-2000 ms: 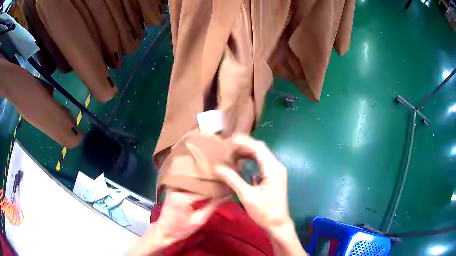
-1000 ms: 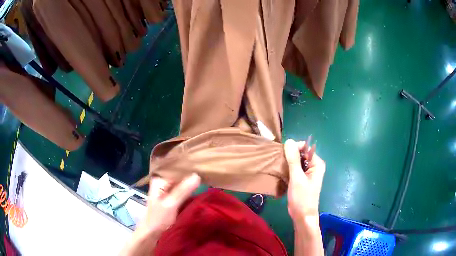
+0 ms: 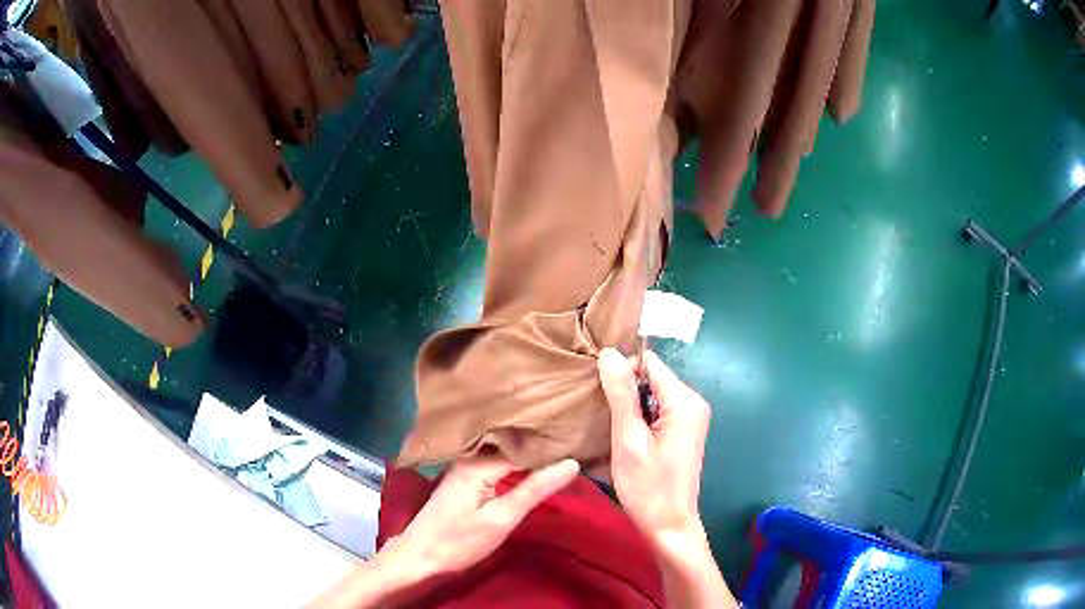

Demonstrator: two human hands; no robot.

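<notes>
A tan jacket [image 3: 553,179] hangs in front of me. Its lower part is turned up and bunched toward me, with the inner side showing. My left hand [image 3: 494,512] holds the near edge of the bunched cloth from below. My right hand [image 3: 654,434] pinches the cloth at its right side, with a small dark tool, probably thread snips [image 3: 647,402], in the palm; its blades are mostly hidden. A white label [image 3: 671,316] sticks out just above my right hand.
More tan jackets hang at the upper left [image 3: 190,107] and upper right. A white-topped table [image 3: 143,488] with an orange coiled hose [image 3: 36,482] is at lower left. A blue stool [image 3: 851,565] is at lower right. Metal rack legs [image 3: 993,357] stand on the green floor.
The turned-up cloth, stretched wide a second ago, is now bunched narrower. My right hand has moved left, and my left hand right, closer together. The white label now sticks out to the right.
</notes>
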